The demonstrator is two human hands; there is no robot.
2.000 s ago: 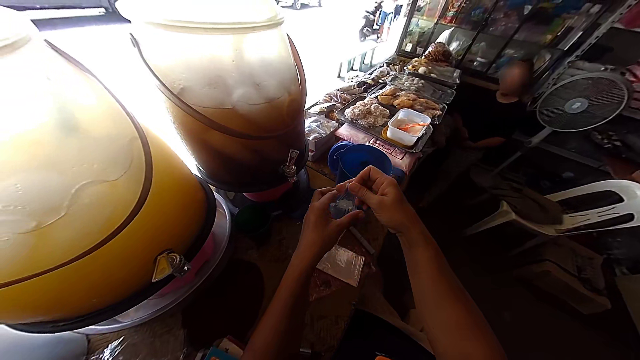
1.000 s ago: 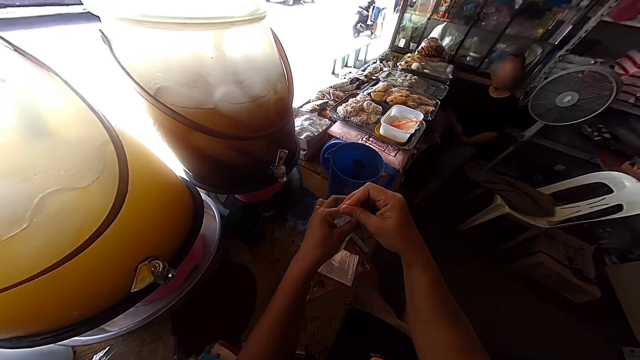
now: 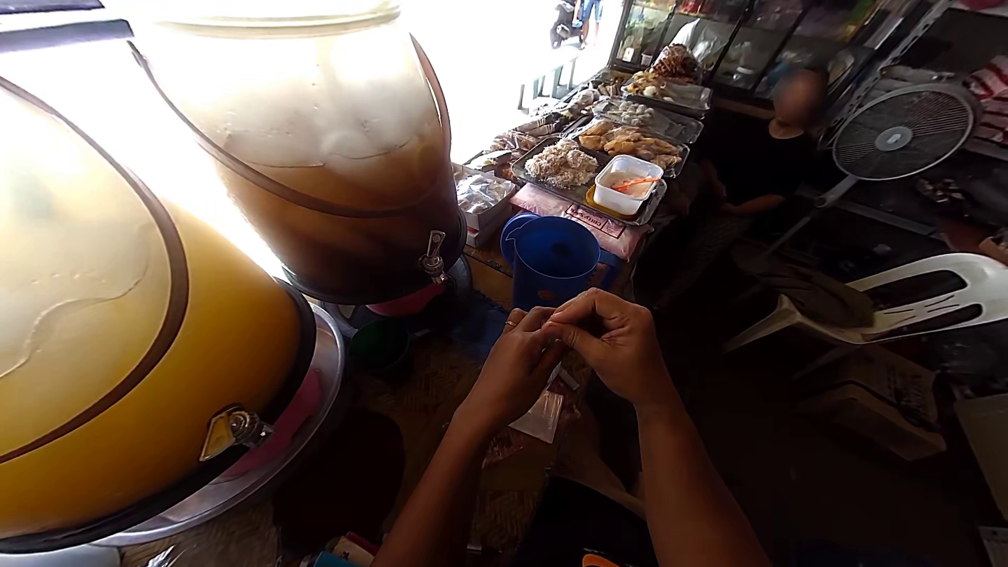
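My left hand (image 3: 513,358), with a ring on one finger, meets my right hand (image 3: 613,346) over the table, and their fingertips pinch together. Thin clear plastic shows just below the fingers; most of it is hidden by the hands. A blue plastic pitcher (image 3: 543,287) stands just beyond them. Below the hands, flat clear plastic bags (image 3: 542,416) lie on the table. To the left are a large clear dispenser of yellow drink (image 3: 189,323) and, behind it, one of brown drink (image 3: 339,181), each with a spigot.
Food trays (image 3: 543,179) and a white tub (image 3: 616,197) with an orange utensil stand beyond the pitcher. A green container (image 3: 379,345) is beside the brown-drink dispenser. At right are a seated person (image 3: 768,165), a fan (image 3: 898,138), a white plastic chair (image 3: 913,315) and a cardboard box (image 3: 882,402).
Two seconds ago my hands were slightly apart with clear plastic visible between and below them. Now their fingertips are close together and less of the plastic shows.
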